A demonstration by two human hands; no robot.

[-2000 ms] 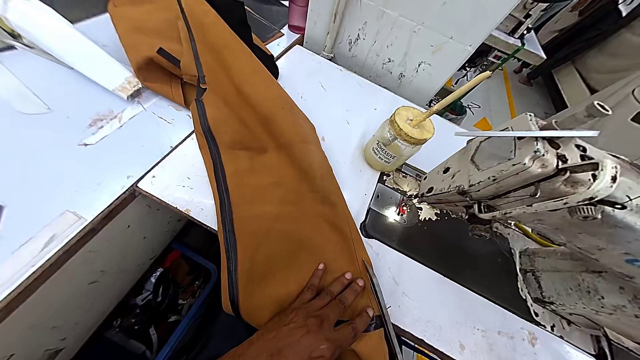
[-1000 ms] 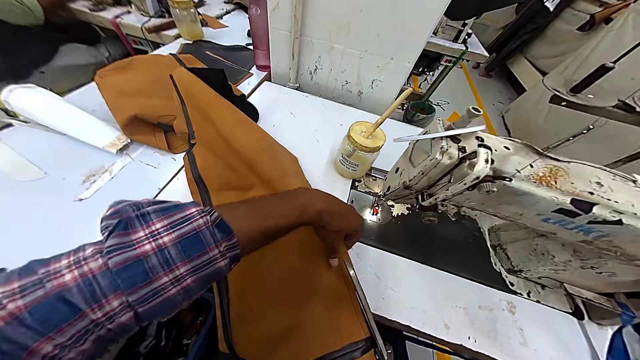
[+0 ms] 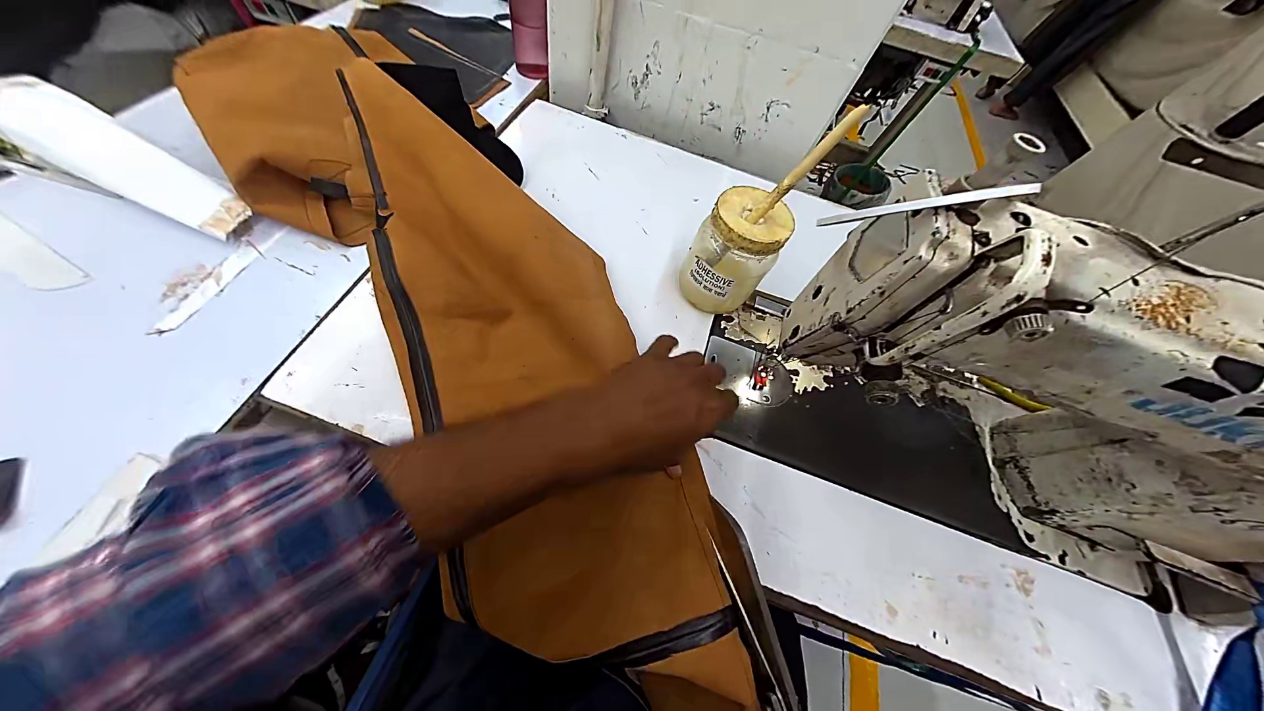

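A long tan panel or bag piece (image 3: 523, 326), with black zippers, lies across the white table and hangs over its near edge. My left hand (image 3: 671, 405), below a plaid sleeve, is over its right edge beside the sewing machine's needle plate. The fingers are partly bent; whether they grip the edge is unclear. A black zipper (image 3: 405, 316) runs along the piece's left side, and a black strip (image 3: 681, 637) crosses its lower end. My right hand is out of view. The white sewing machine (image 3: 1086, 326) stands at the right, with a light near its needle.
A glass adhesive jar (image 3: 731, 252) with a stick in its lid stands behind the needle area. A thin white strip (image 3: 928, 204) rests on top of the machine. A white roll (image 3: 109, 148) and scraps lie on the left table (image 3: 178, 385). A pink bottle (image 3: 530, 39) stands farther back.
My left hand, one second ago at the piece's right edge with its fingers pointing down, is now raised beside the needle plate with fingers more spread. The earliest frame shows a hand flat on the lower part.
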